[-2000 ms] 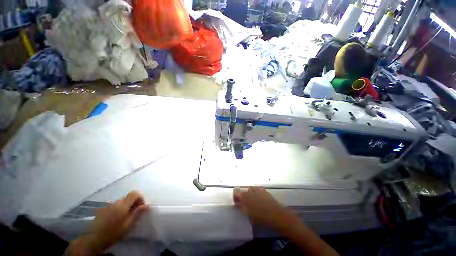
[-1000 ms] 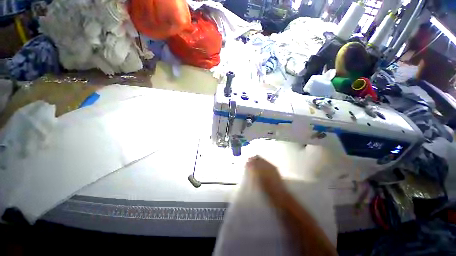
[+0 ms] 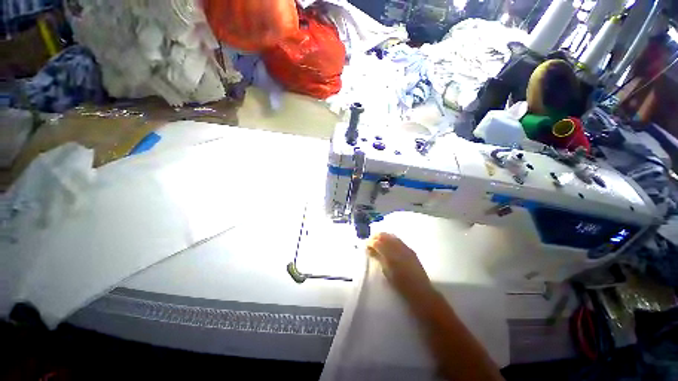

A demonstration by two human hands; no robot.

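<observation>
A white cut piece (image 3: 401, 335) hangs from the machine bed over the table's front edge. My right hand (image 3: 394, 257) pinches its top left corner just below the presser foot and needle area (image 3: 362, 223), where glare hides detail. My left hand is not in view. The white lockstitch machine (image 3: 461, 178) with blue stripes stands above the cloth. A pile of white panels (image 3: 163, 201) lies left of the machine.
A ruler strip (image 3: 223, 316) runs along the front edge. A guide's brownish curved end (image 3: 296, 273) lies left of the needle. Orange-red bags (image 3: 305, 59), cloth heaps (image 3: 141, 52) and a red thread cone (image 3: 569, 134) are behind.
My left hand has gone out of view. My right hand has moved up and forward from the front edge to the needle area with a white piece. The ruler strip is now uncovered.
</observation>
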